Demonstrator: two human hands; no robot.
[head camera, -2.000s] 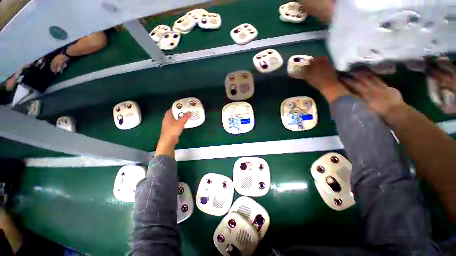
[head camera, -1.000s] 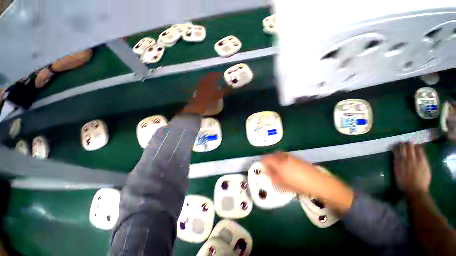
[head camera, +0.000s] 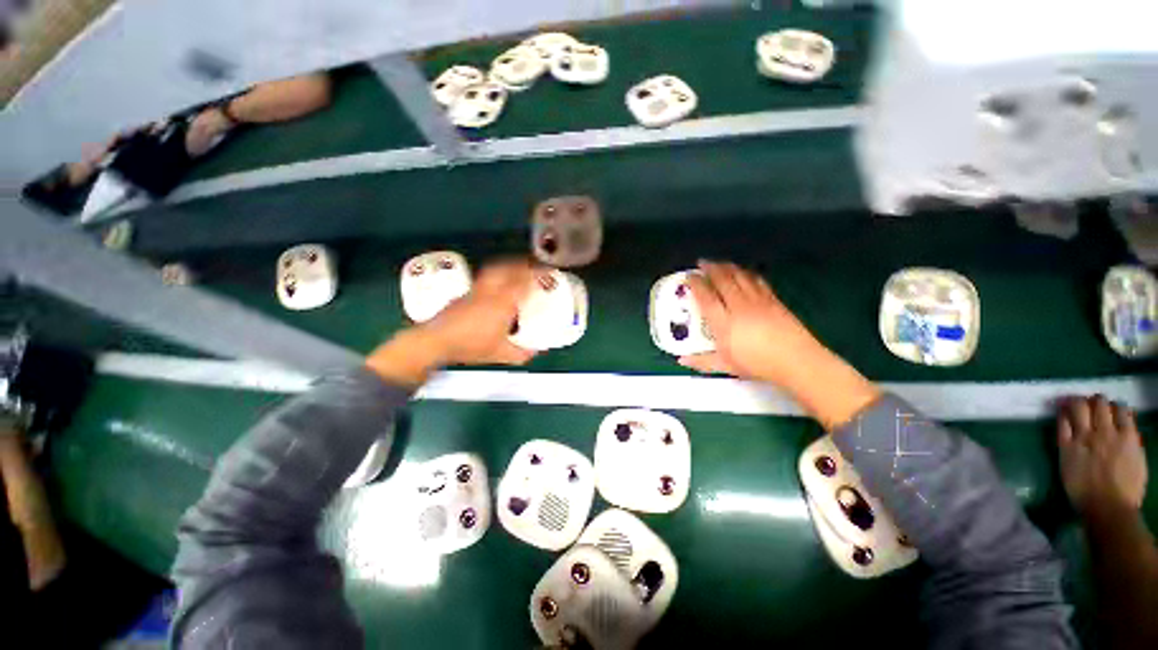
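My left hand (head camera: 489, 320) is on the belt with its fingers over the left part of a cream front cover (head camera: 550, 314). A bit of blue shows at that cover's right edge. My right hand (head camera: 756, 333) grips the right side of another cream front cover (head camera: 673, 315), also on the belt. Fingers hide part of both covers, and what lies under the right one is hidden. To the right, an open unit (head camera: 931, 318) shows its board and a blue component.
Loose covers (head camera: 643, 460) and an overlapping pair (head camera: 591, 597) lie on the green worktop, nearer than a pale rail (head camera: 610, 389). A darker cover (head camera: 566, 229) lies farther across the belt. A white power strip (head camera: 1003, 114) hangs upper right. Another person's hand (head camera: 1102, 455) rests at right.
My left hand has come back from the belt's far side to the nearer row. My right hand has moved from the worktop covers onto the belt. The camera view has shifted.
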